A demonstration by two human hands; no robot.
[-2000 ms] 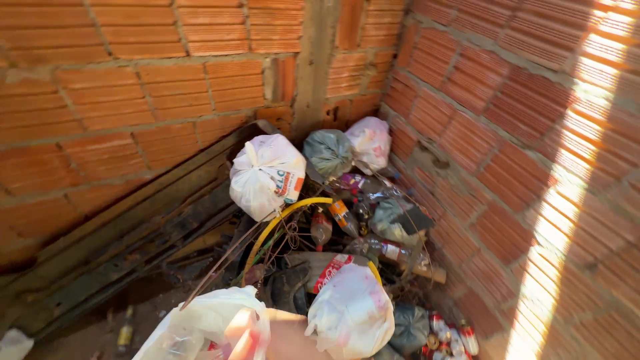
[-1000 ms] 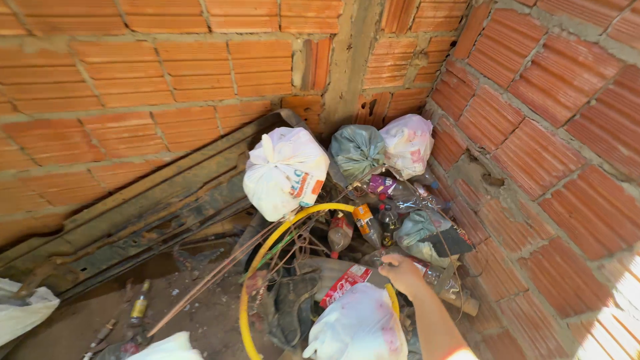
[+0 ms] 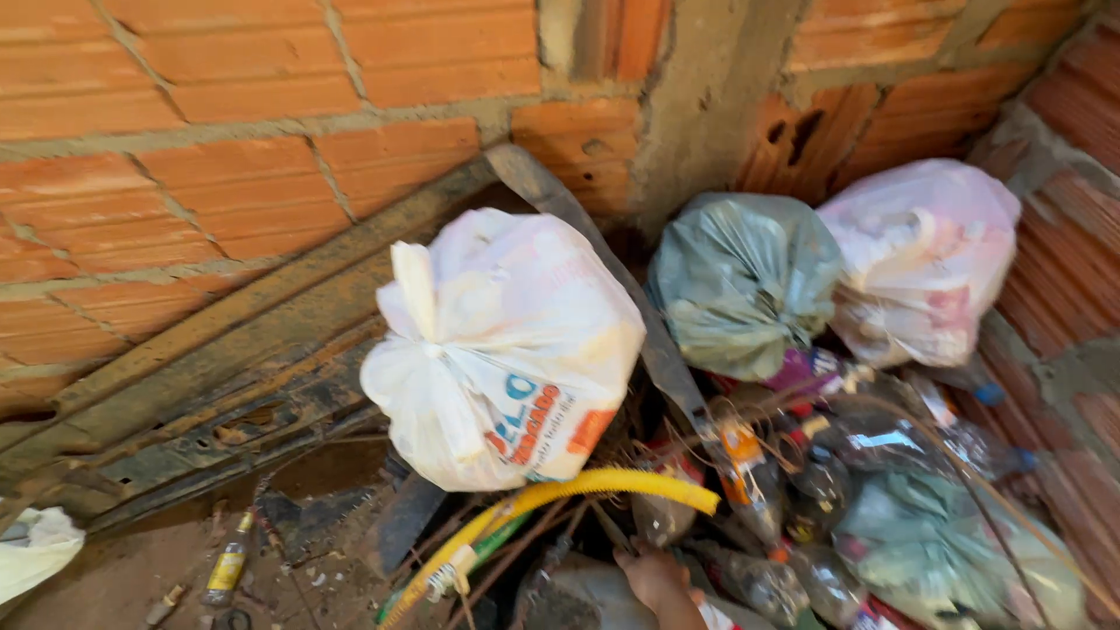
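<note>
My right hand [image 3: 654,573] reaches in from the bottom edge, its fingertips at a thin dark strip or wire among the rubbish; whether it grips it is unclear. Just above it lies the end of a yellow corrugated hose [image 3: 612,481], which curves down to the left beside a green piece. A tied white plastic bag [image 3: 516,341] rests above the hose. Farther right are a tied grey-green bag [image 3: 744,280] and a pinkish white bag [image 3: 919,254]. Plastic bottles [image 3: 752,490] and another greenish bag [image 3: 954,551] lie right of my hand. My left hand is out of view.
Rusty metal beams [image 3: 236,350] lean along the hollow-brick wall [image 3: 245,175] on the left. A small bottle with a yellow label [image 3: 229,564] lies on the dirt floor, near part of a white bag [image 3: 35,551] at the left edge. Thin wires stick out of the pile.
My right hand has moved from the bottles on the right to beside the hose end. The white bag at the lower middle has left the view. The view is now closer to the pile.
</note>
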